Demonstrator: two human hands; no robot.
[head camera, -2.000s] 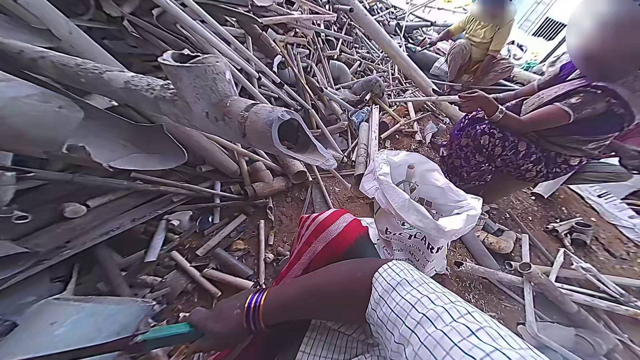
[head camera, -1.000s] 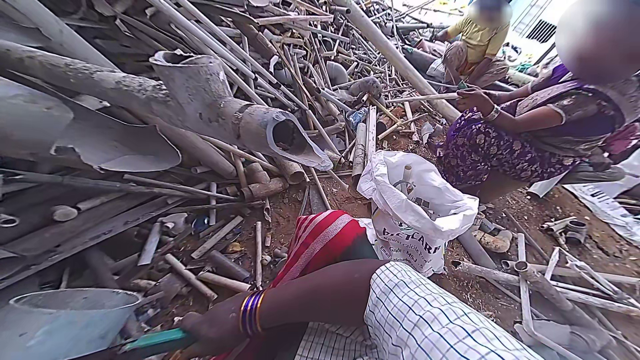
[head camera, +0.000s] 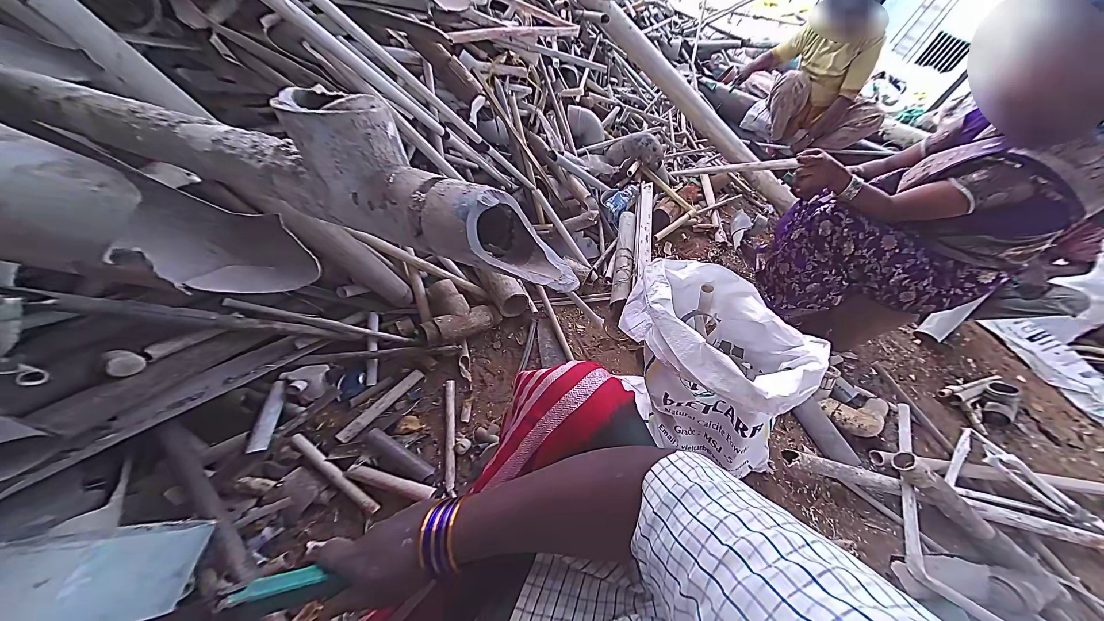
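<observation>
My right hand (head camera: 366, 552), with purple and gold bangles at the wrist, reaches across to the lower left and grips the green handle (head camera: 280, 586) of a tool whose working end is not clear. Left of it, at the frame's corner, is a pale blue-grey plastic piece (head camera: 103, 569), cut off by the edge; what holds it up does not show. My left hand is out of view. Short pieces of pipe (head camera: 332, 474) lie on the soil just above my right hand. A white woven sack (head camera: 724, 345) stands open beyond my knee, with pipe bits inside.
A big heap of old pipes fills the left and back, with a broken pipe tee (head camera: 388, 190) jutting out. One co-worker (head camera: 914, 207) crouches at right holding a thin pipe (head camera: 733, 168); another person (head camera: 828, 78) sits farther back. More pipes (head camera: 914, 483) lie at lower right.
The pale blue-grey piece at lower left showed a round opening a second ago and now shows a flat-looking side. My right hand has shifted slightly, still on the green handle.
</observation>
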